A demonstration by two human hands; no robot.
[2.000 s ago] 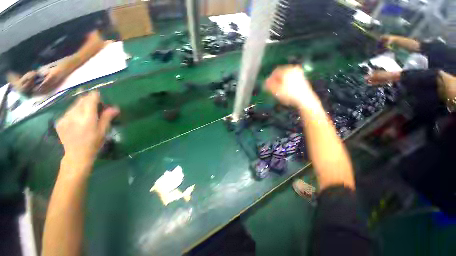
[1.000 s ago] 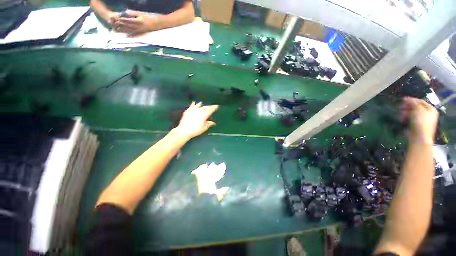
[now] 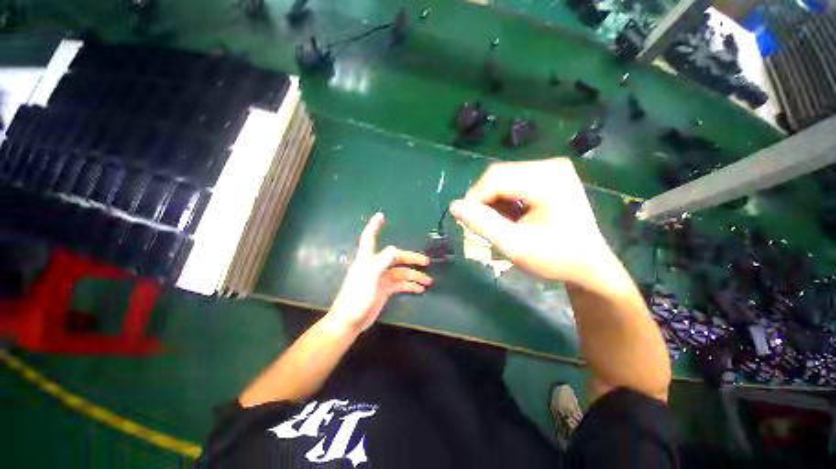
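My right hand (image 3: 541,220) is above the green bench, with thumb and fingertips pinched on a thin black cord (image 3: 445,220). A small dark unit (image 3: 438,251), apparently a circuit board or adapter part, is at the cord's lower end. My left hand (image 3: 380,279) is just left of the unit, palm partly up, thumb and fingers apart. Its fingertips are close to the unit; I cannot tell if they touch. A crumpled whitish paper or tape scrap (image 3: 477,249) lies on the bench, partly hidden by my right hand.
A board stack (image 3: 266,197) with rows of black shells stands at left. A heap of black adapters (image 3: 733,321) is at right, beside a pale post (image 3: 752,174). Black units (image 3: 472,121) lie on the green belt ahead. A red stool (image 3: 137,316) is on the floor at lower left.
The view has swung down and left. Both hands have come together over the bench near my body. My right hand has brought in a corded unit from the right.
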